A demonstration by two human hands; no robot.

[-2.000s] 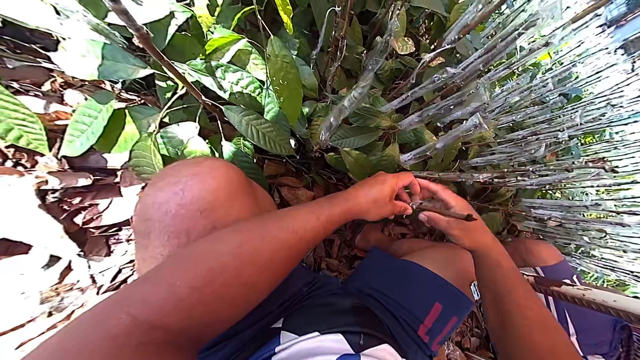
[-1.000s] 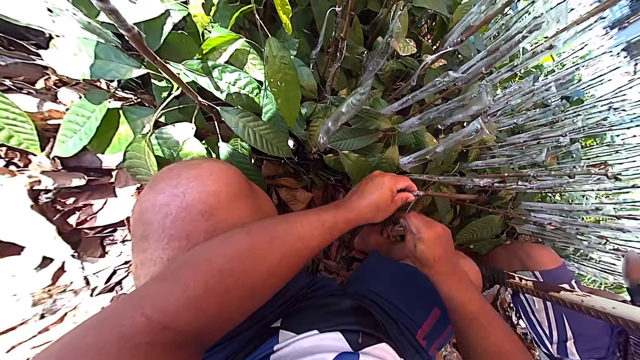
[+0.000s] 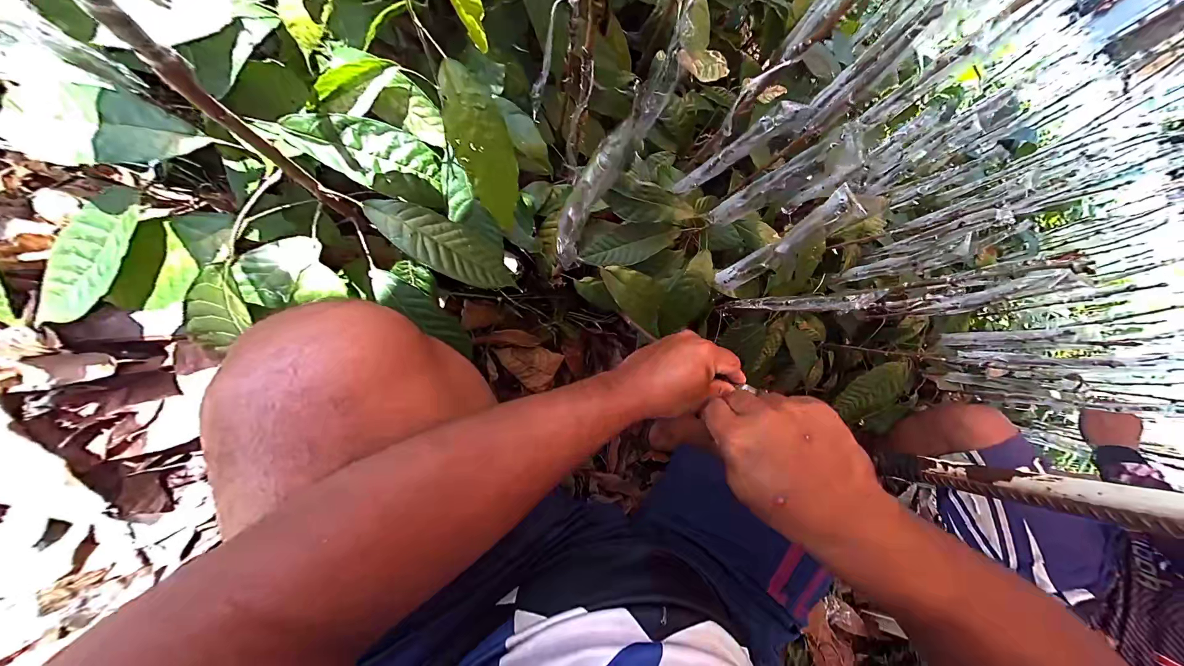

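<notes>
My left hand [image 3: 680,375] and my right hand [image 3: 791,453] meet in front of my lap, their fingertips pressed together. Between them a small pale bit of material [image 3: 743,389] shows; what it is cannot be made out. Both hands have curled fingers, and the right hand's back faces the camera, hiding its fingertips. Just above the hands, thin stems wrapped in clear plastic [image 3: 814,302] lean out to the upper right. A wider plastic-wrapped stem [image 3: 606,180] rises among the green leaves [image 3: 439,242] beyond the left hand.
My bent knee [image 3: 324,398] is at the left over dry leaves [image 3: 102,398]. Many plastic-wrapped stems [image 3: 999,185] fill the upper right. Another person's leg [image 3: 957,427] and dark shorts [image 3: 1036,527] are at the right, beside a ribbed rod and pale pole [image 3: 1064,490]. A bare branch [image 3: 199,97] crosses the upper left.
My hands were a little apart one second ago and are now together. The right hand has turned so its back faces the camera. The other person's leg at the right has shifted.
</notes>
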